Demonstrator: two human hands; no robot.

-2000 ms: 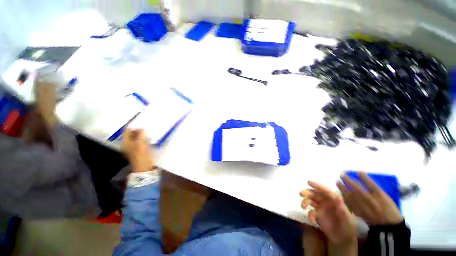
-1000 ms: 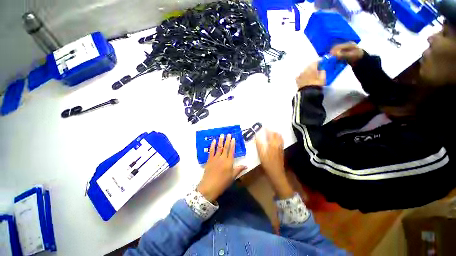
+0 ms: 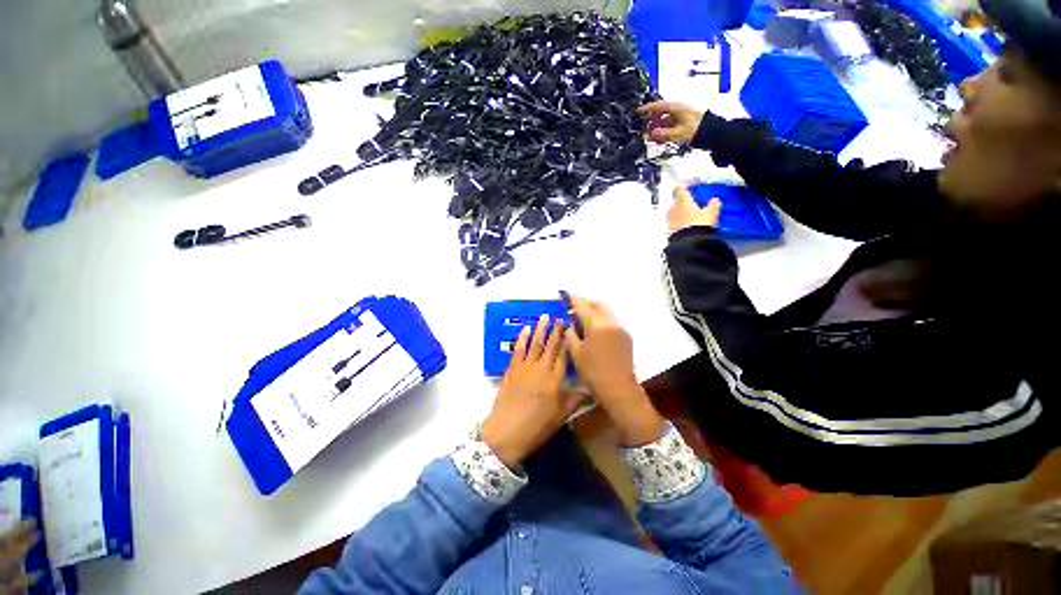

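A blue blister tray (image 3: pixel 498 344) lies on the table in front of me, with parts of a cable and its plug ends visible in its recesses. My left hand (image 3: pixel 533 393) lies over the tray's near part, fingers across it, and holds it down. My right hand (image 3: pixel 605 358) is at the tray's right side, fingers bent over a black USB cable (image 3: pixel 569 305); a dark piece shows at the fingertips. My hands touch or nearly touch, and they hide the tray's right part and most of the cable.
A stack of retail boxes (image 3: pixel 332 389) lies left of my hands. The cable pile (image 3: pixel 535 110) is beyond, with a single loose cable (image 3: pixel 242 231) to its left. More boxes (image 3: pixel 82 488) stand far left. A co-worker (image 3: pixel 849 302) at right has one hand on a blue tray (image 3: pixel 739 213).
My right hand has moved left onto the tray's right side, where the cable bundle lay. The co-worker's tray is now down on the table, and one of their hands reaches to the pile.
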